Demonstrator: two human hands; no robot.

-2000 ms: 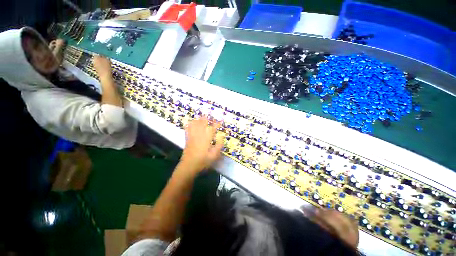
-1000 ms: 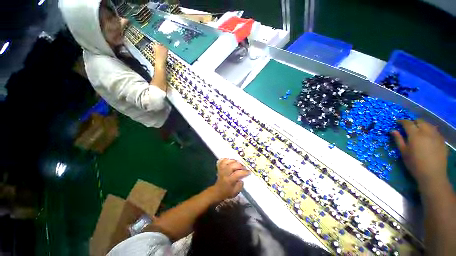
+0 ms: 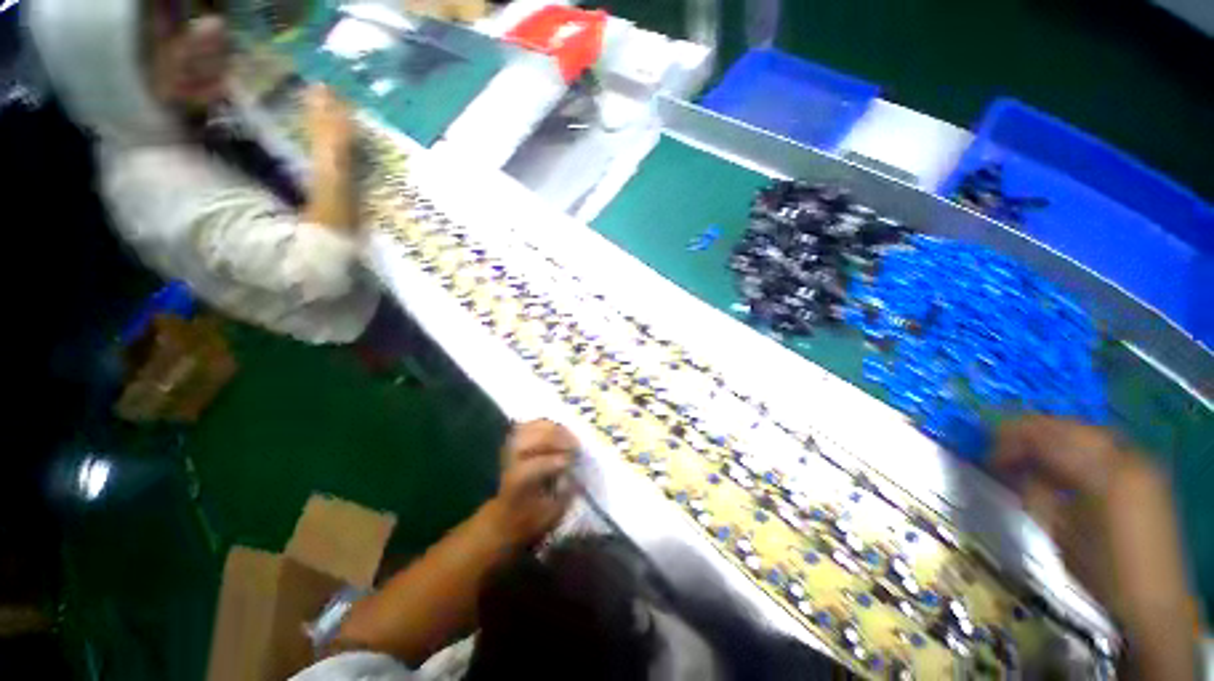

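Circuit board panels [image 3: 679, 472] run diagonally between pale rails, crowded with small dark, white and blue parts. A heap of blue components [image 3: 979, 326] lies on the green mat, touching a heap of black components [image 3: 799, 253]. My left hand [image 3: 537, 479] is at the near rail with its fingers curled; whether it holds anything is hidden. My right hand [image 3: 1085, 486] is blurred, at the near lower edge of the blue heap beside the far rail. Its fingers point left and down; I cannot tell if it holds a component.
Two blue trays, one smaller [image 3: 792, 100] and one larger [image 3: 1105, 213] with dark parts, stand behind the mat. A red bin [image 3: 559, 37] stands at the upper middle. Another person in a light hooded top [image 3: 233, 233] works at the left. An open cardboard box [image 3: 286, 585] is on the floor.
My right hand first shows a second ago over the blue heap; it is now lower, at the heap's near edge. My left hand came off the boards to the near rail. The view has shifted.
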